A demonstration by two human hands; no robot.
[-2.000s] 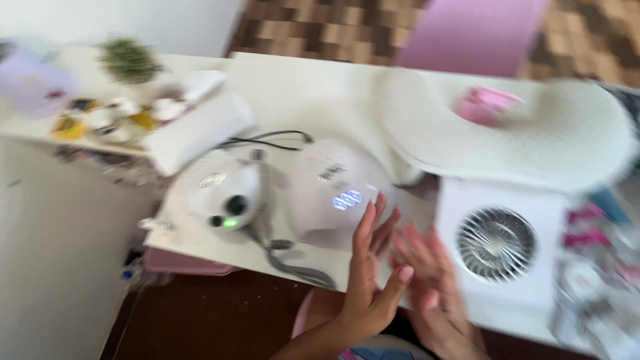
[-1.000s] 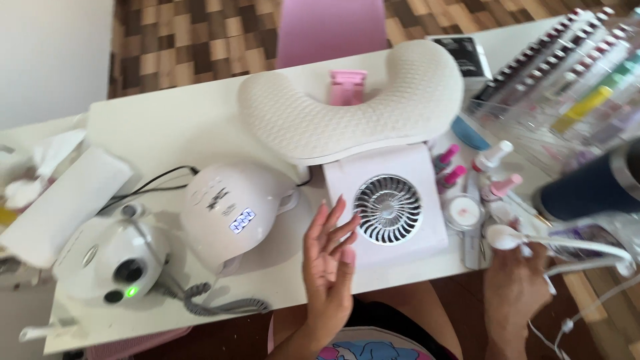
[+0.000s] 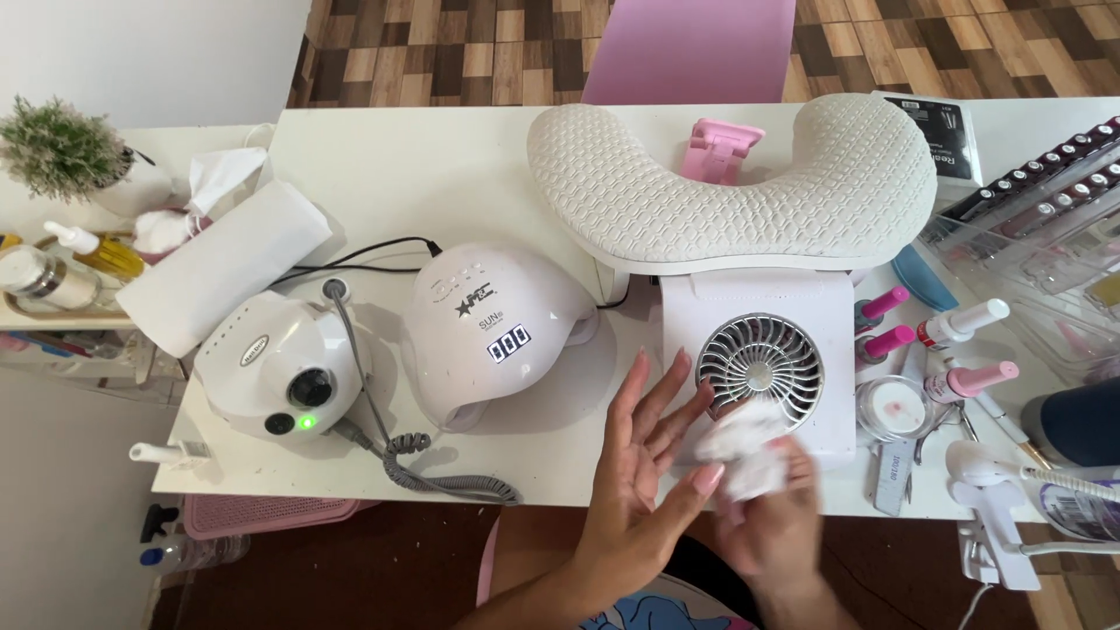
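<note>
My right hand (image 3: 774,516), blurred, is closed on a crumpled white wipe (image 3: 748,446) in front of the nail dust collector (image 3: 682,350) and its round metal fan grille (image 3: 759,372). Close on its left, my left hand (image 3: 643,481) is raised with its fingers apart, its thumb tip near the wipe. The white nail lamp (image 3: 490,332), its display lit, stands left of my hands. Farther left is the white nail drill's control unit (image 3: 280,367) with a green light and a coiled grey cord (image 3: 464,486). Behind the dust collector lies a curved white armrest cushion (image 3: 744,227).
Nail polish bottles (image 3: 971,381), a round jar (image 3: 894,407) and a nail file (image 3: 891,477) lie to the right, near a clip-on lamp (image 3: 989,499) and dark tumbler (image 3: 1081,424). A paper towel roll (image 3: 223,267) is at the left; a pink phone stand (image 3: 719,150) sits behind the cushion.
My right hand has moved left from the clip-on lamp at the table's right side to beside my left hand, and now holds a white wipe.
</note>
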